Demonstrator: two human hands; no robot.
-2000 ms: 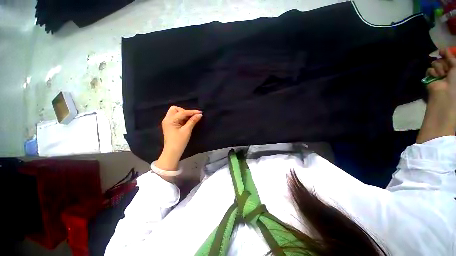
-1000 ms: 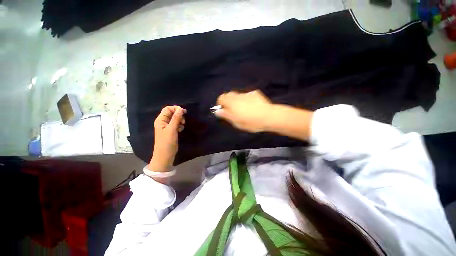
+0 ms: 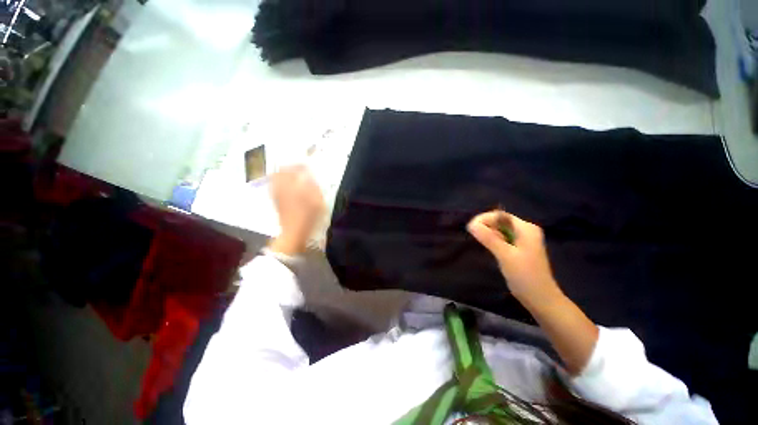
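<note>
A black garment panel [image 3: 432,174] lies spread on the pale table in front of me, its left end towards the small block. My right hand [image 3: 517,249] is over the panel, fingers curled round a small green tool that is mostly hidden in the palm. My left hand [image 3: 297,203] is blurred, left of the panel over the white paper [image 3: 233,203], close to a small tan and white block [image 3: 255,163]. Whether the left hand holds anything cannot be made out.
A black bundle of cut panels [image 3: 499,29] lies along the far side. A small blue item [image 3: 182,197] is at the table's left front edge. Red material [image 3: 179,266] hangs or stands below that edge. A white-edged curve [image 3: 735,162] shows at the panel's far right.
The view has swung left, so the panel and bundle appear further right. My left hand has moved off the panel towards the block and paper. My right hand stays over the panel.
</note>
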